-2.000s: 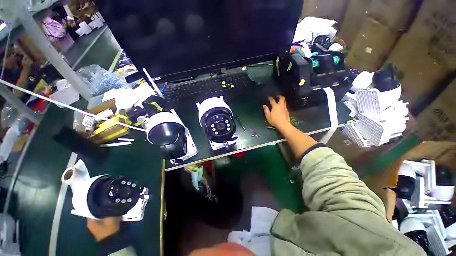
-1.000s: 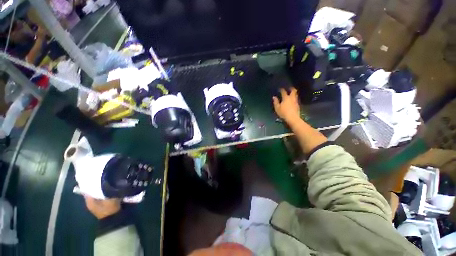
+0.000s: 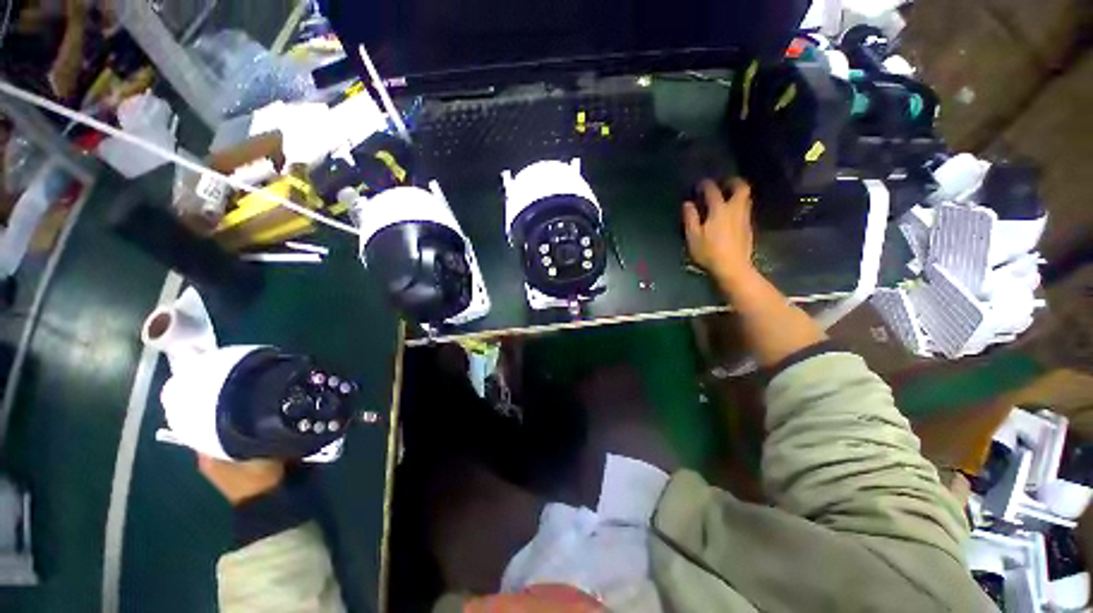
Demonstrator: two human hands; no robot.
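Observation:
A white dome camera with a black ball [image 3: 285, 405] and a ring of round lights sits on the left green bench. My left hand [image 3: 243, 477] is at its lower edge and appears to grip it; the fingers are hidden beneath. Two more dome cameras, one with its ball turned to the right [image 3: 417, 266] and one with its lights facing me [image 3: 561, 246], stand side by side on the bench before the monitor. My right hand [image 3: 723, 228] rests on a dark computer mouse, mostly hidden and hard to see against the dark top.
A dark monitor [image 3: 563, 34] stands behind a black keyboard [image 3: 479, 134]. Black equipment [image 3: 791, 126] and white ribbed parts [image 3: 962, 258] are at right. A white roll [image 3: 180, 326] and an open parts box [image 3: 258, 192] are at left. More cameras lie in a carton at lower right.
The view has shifted, so the bench things sit higher and mostly further right. The balls of the three cameras have turned. Both hands stay at the same things.

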